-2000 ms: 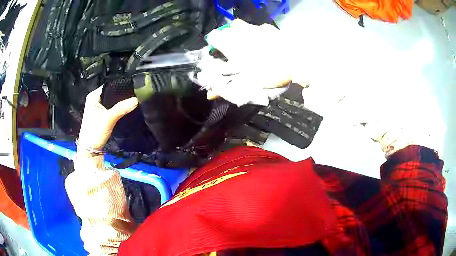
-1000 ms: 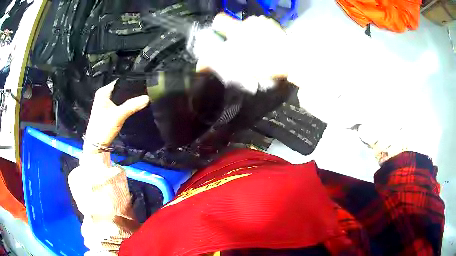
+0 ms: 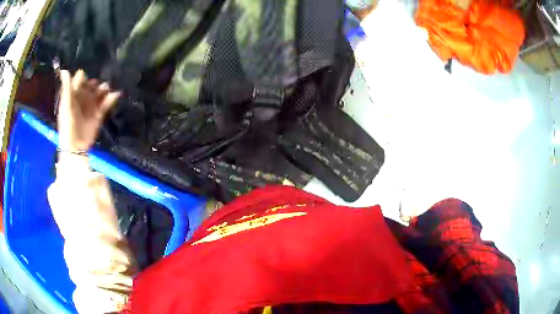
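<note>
A black and green-camo backpack (image 3: 264,49) lies across the top centre, with its padded straps and dotted mesh back panel facing up. A black buckle or adjuster (image 3: 268,101) sits on its webbing. My left hand (image 3: 86,104) is blurred, with fingers apart and partly bent, over the dark bags at the left; nothing shows in it. My right forearm and hand are washed out by glare beyond the plaid sleeve, so the hand and its grip cannot be made out. The scissors are not visible.
A blue plastic bin (image 3: 37,202) holding dark material stands at the lower left. A strap-like camo-black panel (image 3: 344,153) rests over the pale floor. An orange cloth bundle (image 3: 473,30) is at the upper right. A red apron (image 3: 264,264) fills the lower centre.
The backpack has been turned or spread, showing its straps and mesh. My left hand has moved left, off the bag part near the centre. The white-wrapped right hand and scissors have left the centre.
</note>
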